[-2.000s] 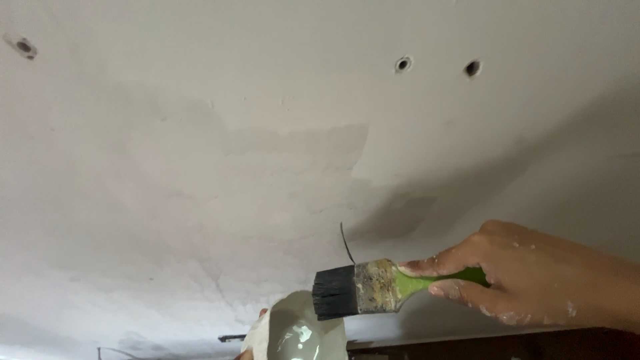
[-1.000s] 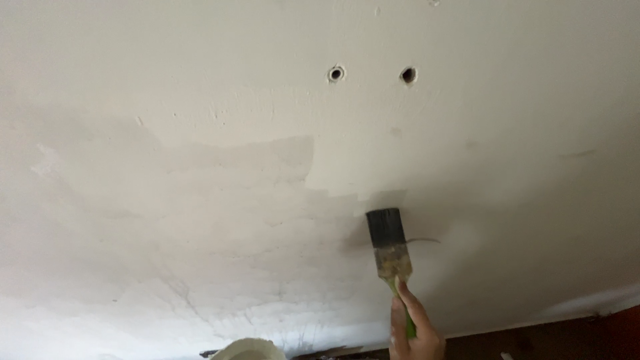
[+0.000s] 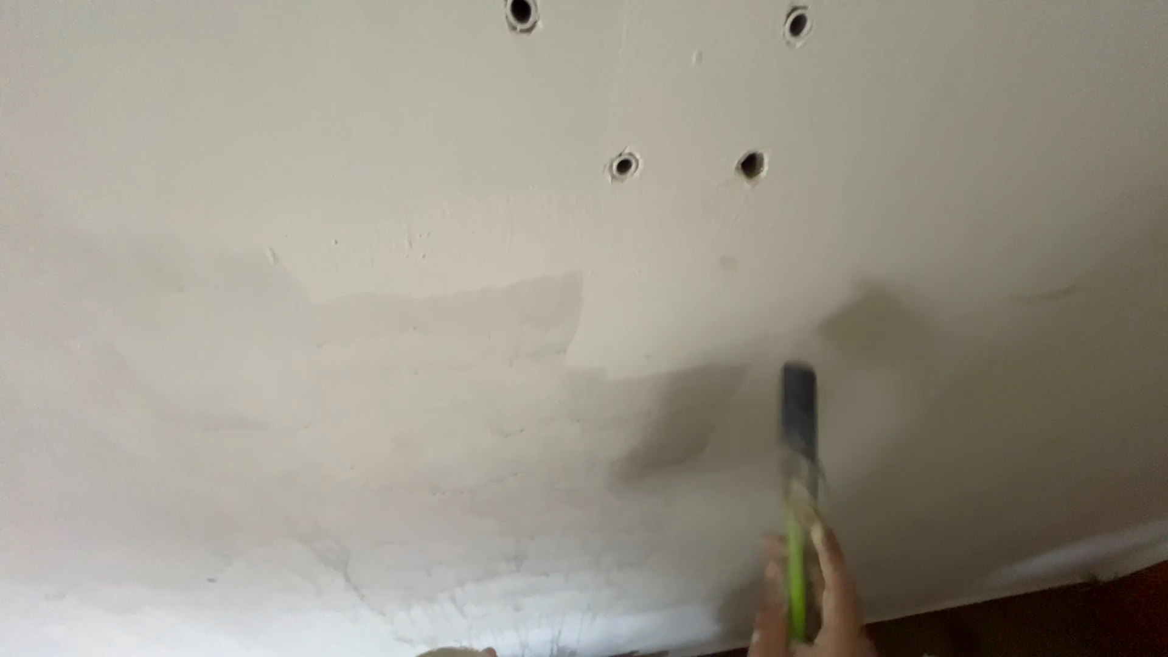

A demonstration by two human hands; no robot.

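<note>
My right hand [image 3: 812, 593] grips the green handle of a paintbrush [image 3: 800, 420] at the lower right. The brush points upward, its narrow side towards me, and its dark bristles are blurred. Behind it is the pale wall [image 3: 411, 392], with a darker, damp-looking patch [image 3: 684, 411] left of the bristles. Whether the bristles touch the wall I cannot tell. At the bottom edge, the rim of a pale container [image 3: 452, 652] just shows, with what looks like a fingertip [image 3: 490, 651] of my left hand at its side. The rest of that hand is out of frame.
Several holes, one of them here [image 3: 752, 165], pierce the upper wall, some with plugs in them. Fine cracks [image 3: 342, 566] run through the lower left of the wall. A dark brown surface [image 3: 1022, 611] borders the wall at the lower right.
My right hand has raised the brush from beside the container to the wall and turned its bristles upward. The darker patch beside the brush shows larger than a second ago. The container has mostly left the view.
</note>
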